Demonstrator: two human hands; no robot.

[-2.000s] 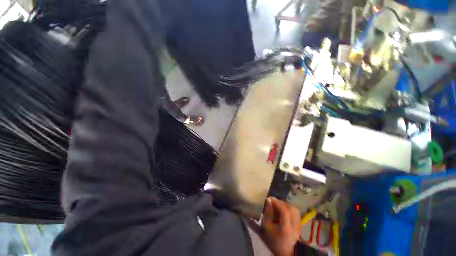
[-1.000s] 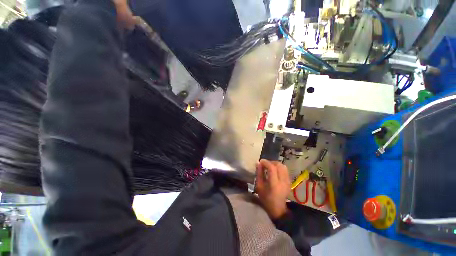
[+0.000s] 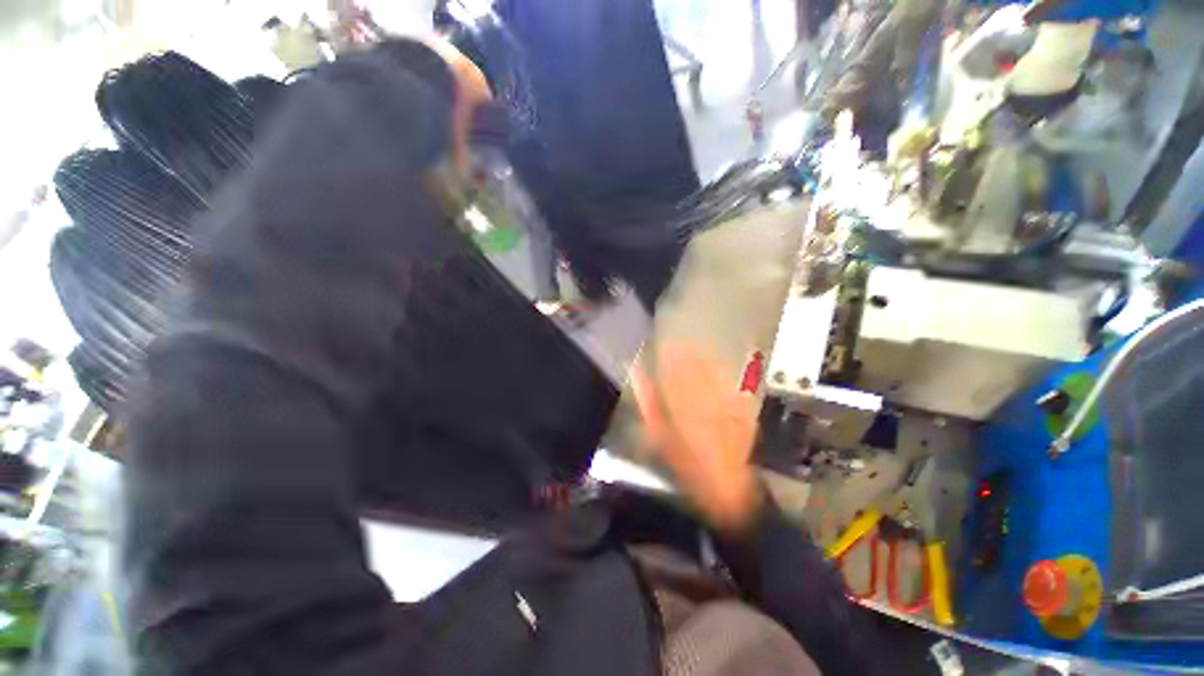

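My right hand (image 3: 702,429) is blurred over the lower part of the silver-beige work plate (image 3: 739,271). Its fingers look extended, with nothing visible in them. My left hand (image 3: 462,90) shows only in part at the top, beyond my dark sleeve; its fingers and anything in them are hidden. A broad bundle of black cables (image 3: 489,383) lies below my left arm, with small reddish tips at its lower end. More black cable stock (image 3: 126,251) hangs at the far left.
A white machine guard (image 3: 970,337) stands right of the plate. Red-orange scissors (image 3: 891,568) and yellow-handled pliers (image 3: 940,581) lie lower right, near the emergency stop (image 3: 1052,589) and blue-housed touchscreen (image 3: 1162,449). More black strands (image 3: 746,192) lie at the plate's top.
My right hand has left the plate's lower right edge and moved up over the plate. My left hand still shows near the top. The whole view has shifted.
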